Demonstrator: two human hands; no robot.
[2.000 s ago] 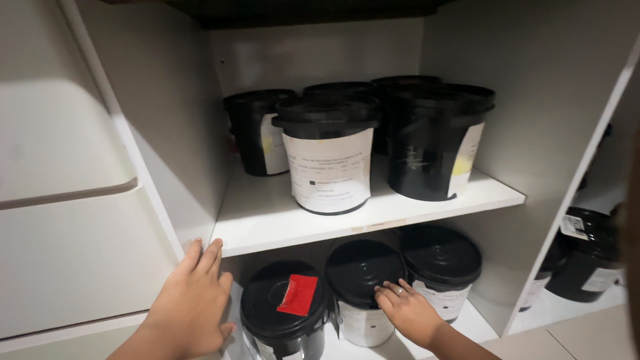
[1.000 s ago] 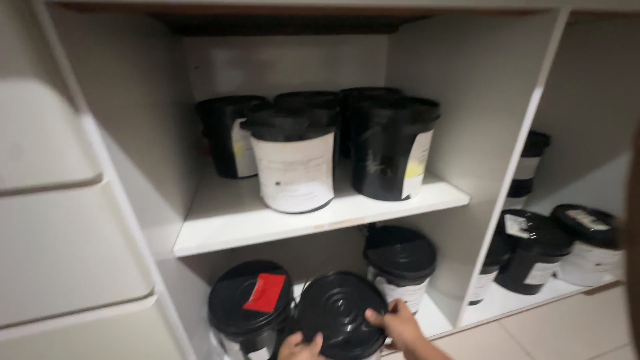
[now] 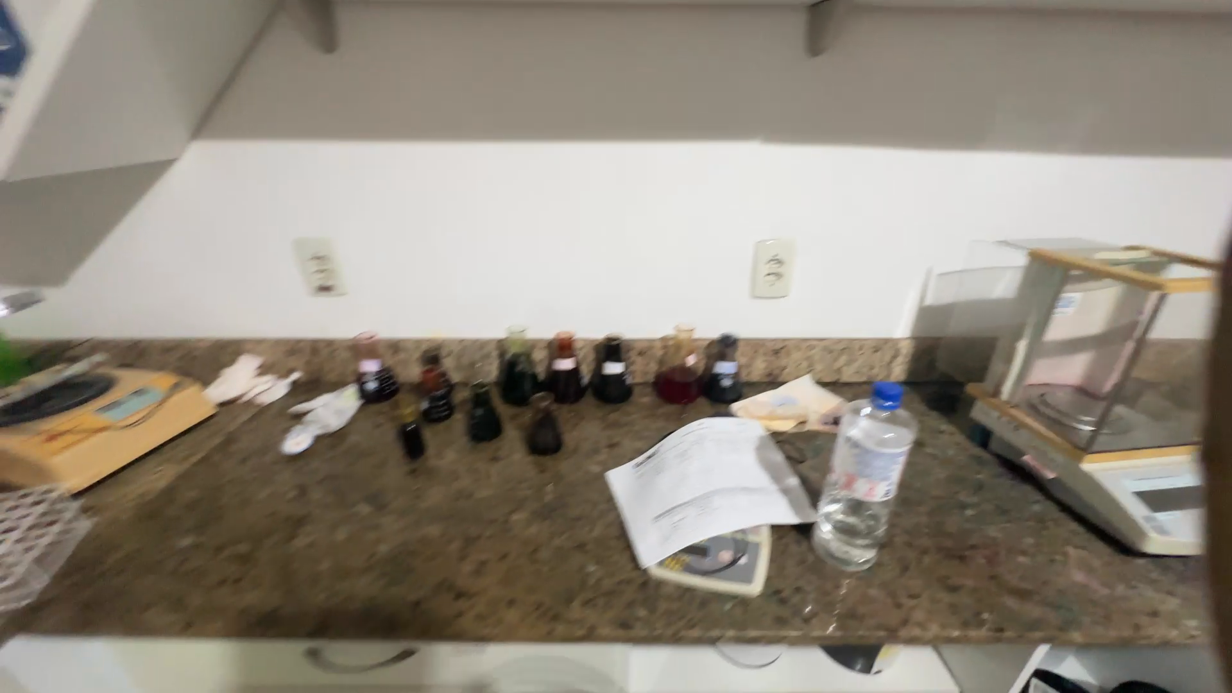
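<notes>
Neither my left hand nor my right hand shows in the head view, so what they hold cannot be seen. Several Erlenmeyer flasks with dark liquids, one with red liquid (image 3: 679, 377), stand along the back of a granite counter (image 3: 404, 549). A clear plastic bottle with a blue cap (image 3: 863, 481) stands right of centre. Beside it, a printed paper sheet (image 3: 707, 486) lies partly over a small electronic scale (image 3: 722, 561). The picture is somewhat blurred.
On the right is an analytical balance with a glass draft shield (image 3: 1088, 385). A yellowish device (image 3: 106, 423) and a plastic rack (image 3: 38, 544) are at the left. Crumpled gloves (image 3: 322, 419) lie near the flasks. Below the counter edge, a drawer handle (image 3: 361, 659) shows.
The view has swung from the cupboard of black-lidded buckets up to the counter. Both hands, which were at a bucket on the lower shelf, have left the view.
</notes>
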